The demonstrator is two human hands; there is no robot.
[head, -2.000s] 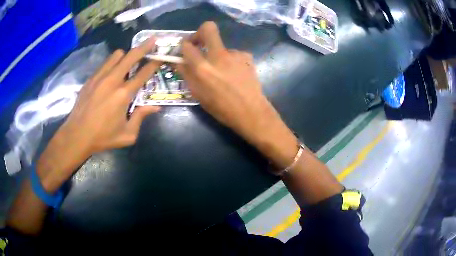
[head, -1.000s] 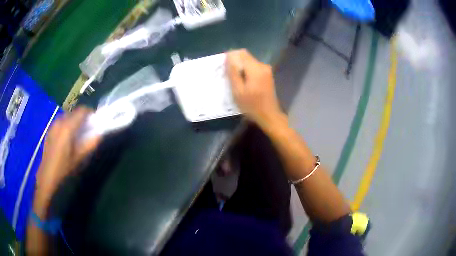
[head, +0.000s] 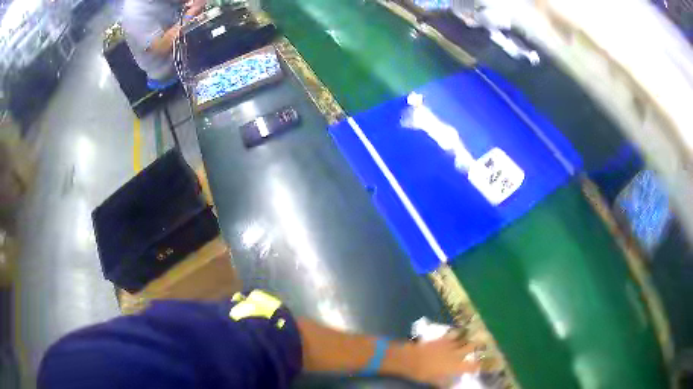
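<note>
My left hand (head: pixel 441 360), blurred, is at the bottom edge of the picture, over the border between the bench and the belt. White bits of cord or bag show beside its fingers; its grip is unclear. My right hand is out of the picture. A white power strip housing (head: pixel 498 176) with dark marks on its upper face lies on the blue mat (head: pixel 403 163). Its white bagged cord (head: pixel 438 131) runs from it towards the mat's far edge. The housing that I handled before is not in view.
The mat lies on the green belt (head: pixel 570 304). On the dark bench (head: pixel 304 205) are a dark block (head: pixel 270 127) and a tray of blue-white items (head: pixel 239 77). A black box (head: pixel 154 220) stands beside the bench. Another person (head: pixel 152 30) is farther along.
The view has swung left to the belt and blue mat. The flipped white housing and my right hand have left the picture. My left hand now shows low at the bottom.
</note>
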